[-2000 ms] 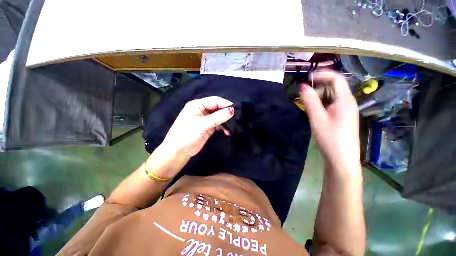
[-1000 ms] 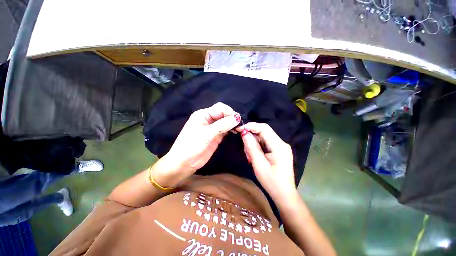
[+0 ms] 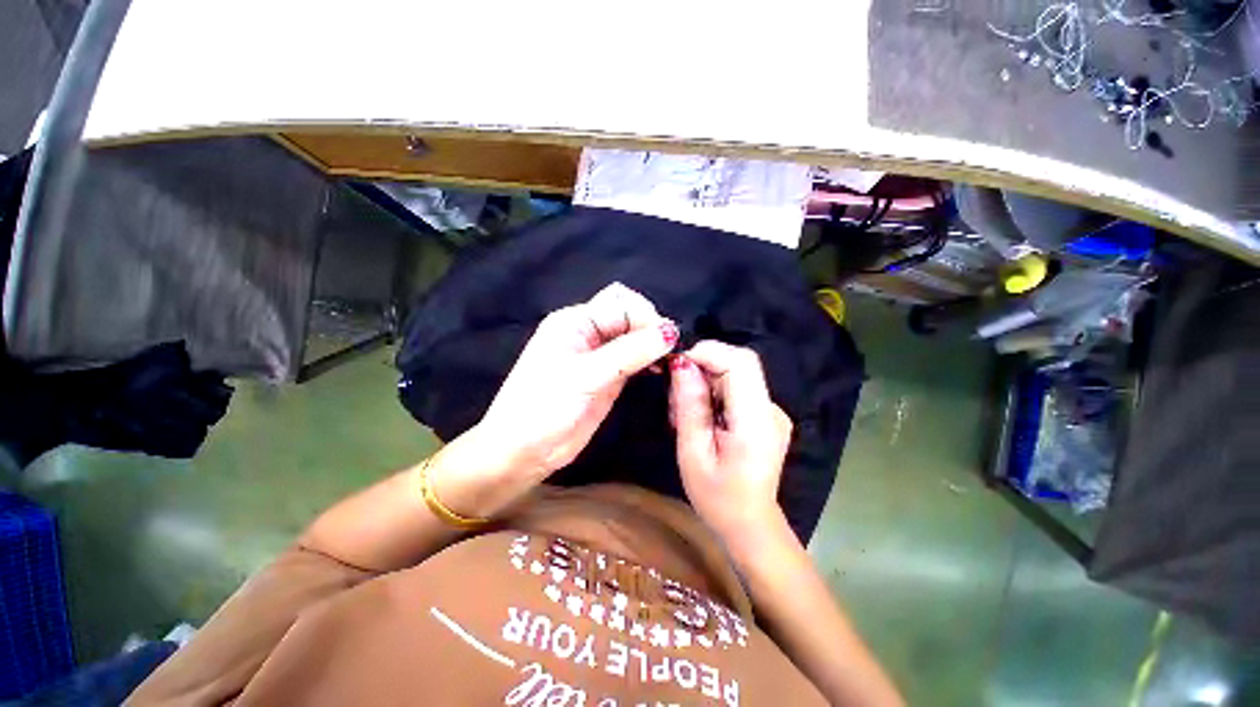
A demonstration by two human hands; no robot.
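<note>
A black garment (image 3: 511, 311) lies spread over my lap. My left hand (image 3: 580, 373) is above its middle, thumb and index fingertips pinched together on a small dark bit of it. My right hand (image 3: 732, 421) is just to the right, its fingertips also pinched and nearly touching the left ones. Whatever lies between the right fingertips is too small to make out; no needle or thread is clearly visible.
A curved white table (image 3: 484, 62) is in front, with a wooden drawer (image 3: 456, 162) and a hanging paper sheet (image 3: 691, 194). Thread ends (image 3: 1071, 49) lie on the grey mat (image 3: 953, 83). Grey cloth bins (image 3: 180, 263) stand at both sides. A blue crate (image 3: 28, 594) is lower left.
My right hand has come in from the far right to meet my left at the garment's middle. A person's legs at the left have moved mostly out of view.
</note>
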